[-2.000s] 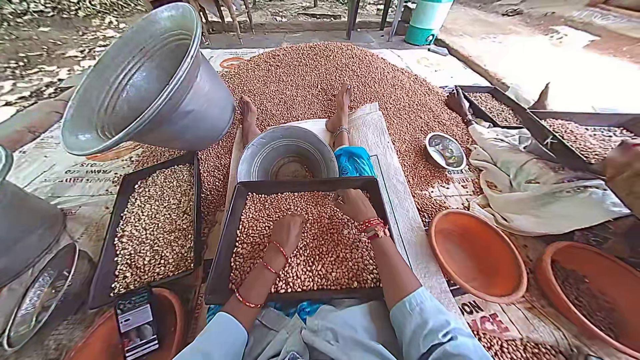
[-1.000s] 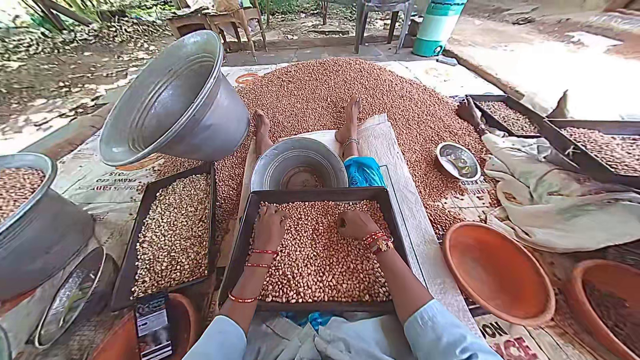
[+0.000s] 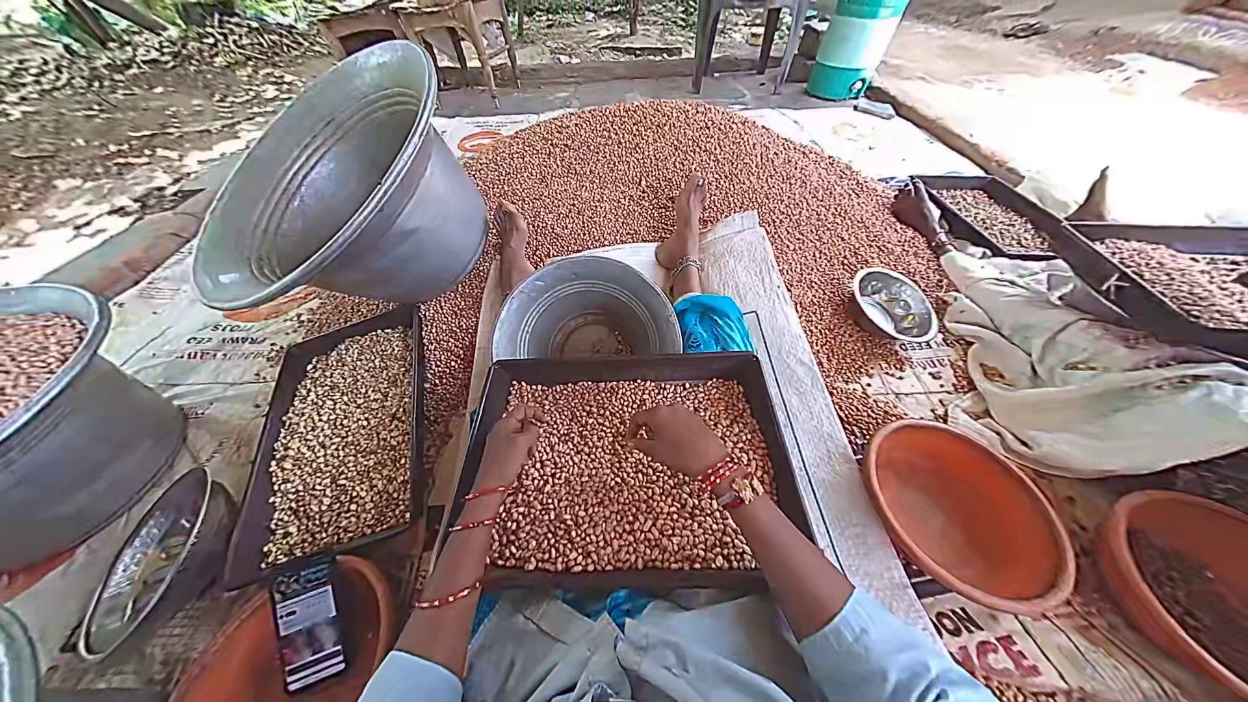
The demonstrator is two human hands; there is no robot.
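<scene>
A dark rectangular tray (image 3: 634, 582) full of reddish-brown nuts or seeds (image 3: 624, 517) lies across my lap. My left hand (image 3: 513, 441) is at the tray's left side, its fingers bent together over the nuts. Right of centre, my right hand (image 3: 678, 439) rests low over the same nuts, fingers curled down. Whether either hand pinches a nut is too small to tell. An empty-looking metal basin (image 3: 587, 292) with a few bits in its bottom stands just beyond the tray. To the left lies a second dark tray (image 3: 421, 429) of paler, split pieces (image 3: 346, 439).
A large heap of nuts (image 3: 643, 156) spreads beyond my feet. Big metal pots (image 3: 429, 214) stand at left, beside a phone (image 3: 308, 624) on a clay bowl (image 3: 375, 595). At right are a small metal bowl (image 3: 894, 304), another clay bowl (image 3: 965, 517) and a co-worker's hand (image 3: 918, 210) at a tray.
My left hand has moved from the tray's middle to its left side. My right hand has come down from the tray's far edge onto the nuts. The view has shifted somewhat.
</scene>
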